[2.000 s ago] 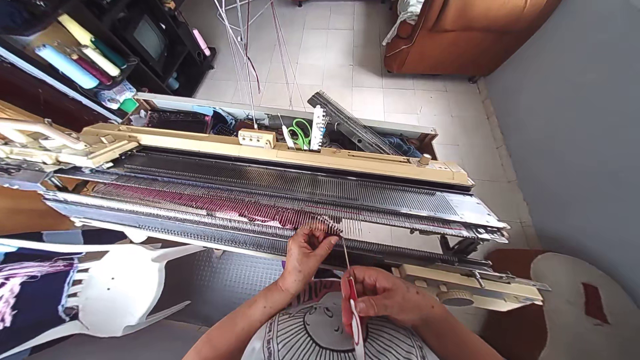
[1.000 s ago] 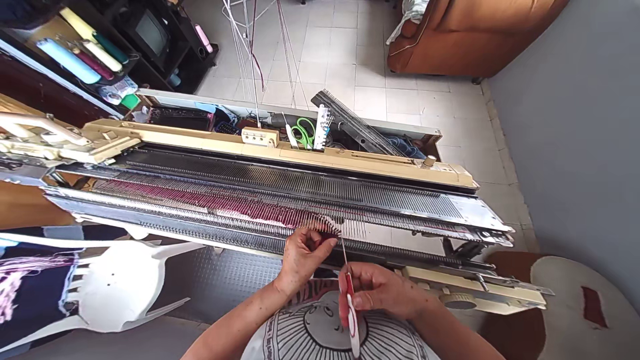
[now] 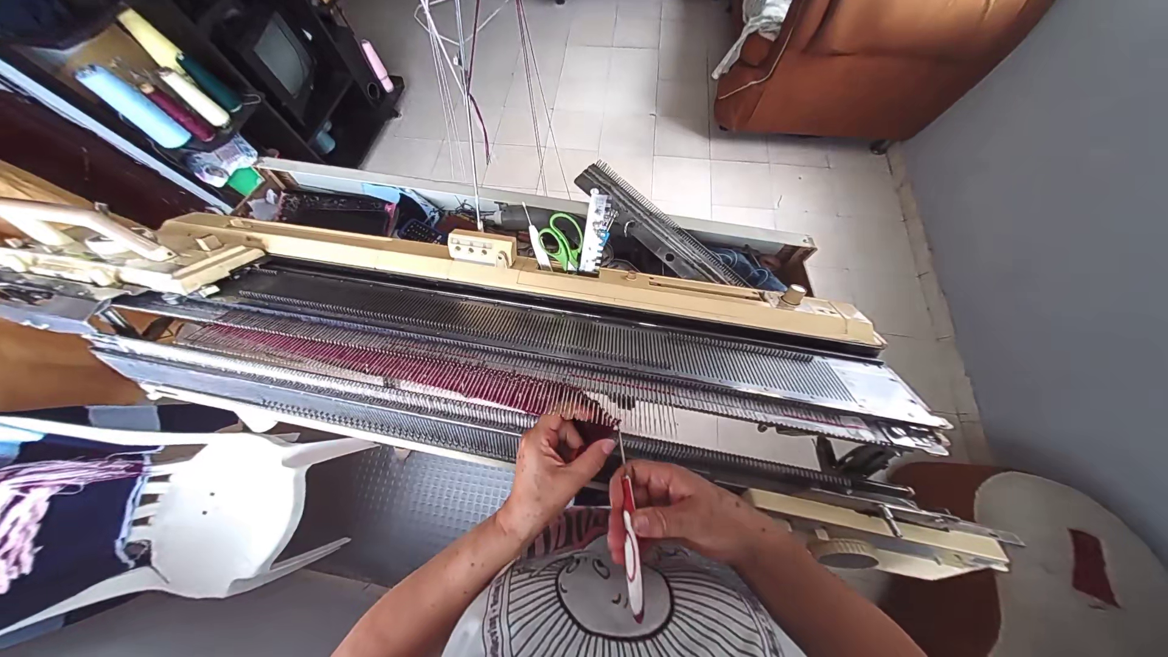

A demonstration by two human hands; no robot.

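Note:
A flat-bed knitting machine with two needle beds (image 3: 547, 319) runs across the view, and maroon knitting (image 3: 411, 365) hangs between its beds. My right hand (image 3: 680, 511) grips the red and white handle of a latch-hook tool (image 3: 631, 547); its thin metal shaft points up to the right end of the knitting. My left hand (image 3: 558, 465) is at that same end, thumb and fingers pinched by the fabric edge close to the tool's tip. Whether yarn lies between its fingertips is too small to tell.
Green-handled scissors (image 3: 562, 242) and a needle comb (image 3: 662, 228) lie behind the machine. A carriage (image 3: 109, 246) sits at the left end, another (image 3: 876, 538) at lower right. A white plastic chair (image 3: 228, 511) stands lower left, and yarn cones (image 3: 132, 105) upper left.

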